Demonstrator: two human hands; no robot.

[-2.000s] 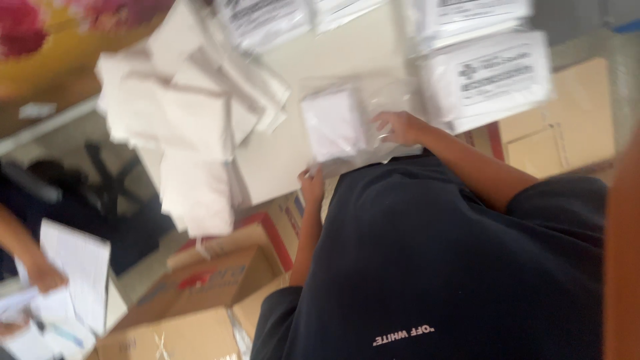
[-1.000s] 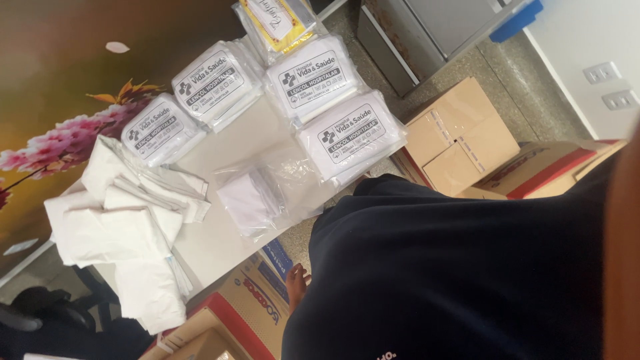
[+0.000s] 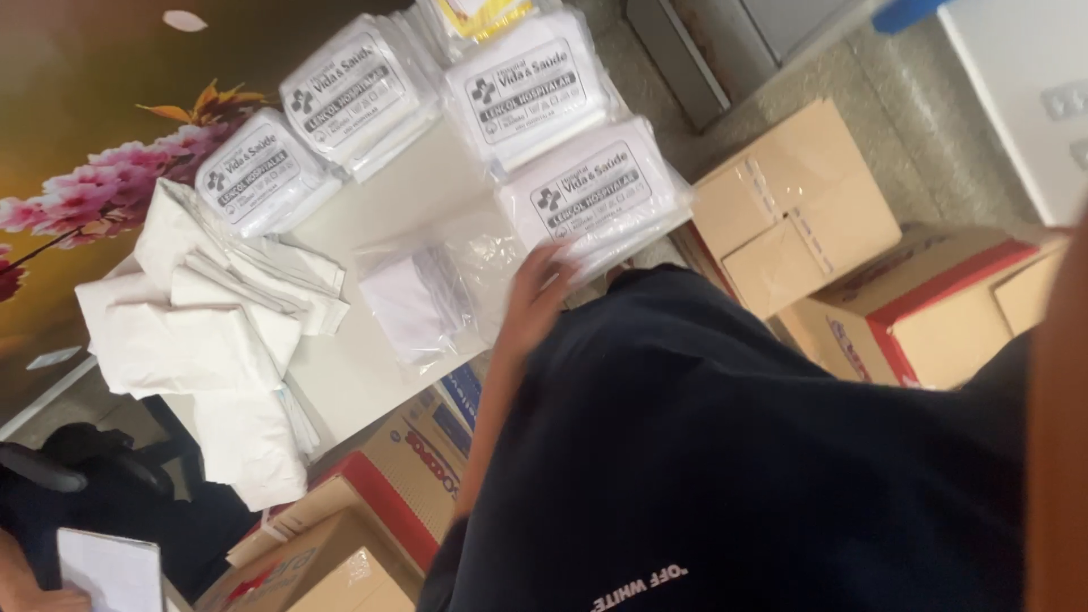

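My left hand (image 3: 540,285), blurred, reaches over the near edge of the table, its fingers at the lower corner of a plastic-wrapped pack of folded white fabric (image 3: 595,191). Whether it grips the pack cannot be told. My right hand is not in view. Left of my hand lies a clear plastic bag (image 3: 489,255) with a folded pale cloth (image 3: 412,306) inside. More printed fabric packs are along the far side, one at top centre (image 3: 527,89), a stack (image 3: 361,93) and a single one (image 3: 268,174). A loose pile of white fabric (image 3: 200,340) covers the table's left end.
The light tabletop (image 3: 340,382) has a yellow-edged packet (image 3: 480,17) at its far end. Cardboard boxes stand below left (image 3: 391,476) and at right (image 3: 799,212). A metal cabinet (image 3: 773,34) is at the top. Another person's hand (image 3: 42,595) touches a white booklet (image 3: 115,569) at lower left.
My left hand has moved from below the table's edge to the printed pack at the right. Two seconds ago, both hands were near the clear bag. The view has shifted.
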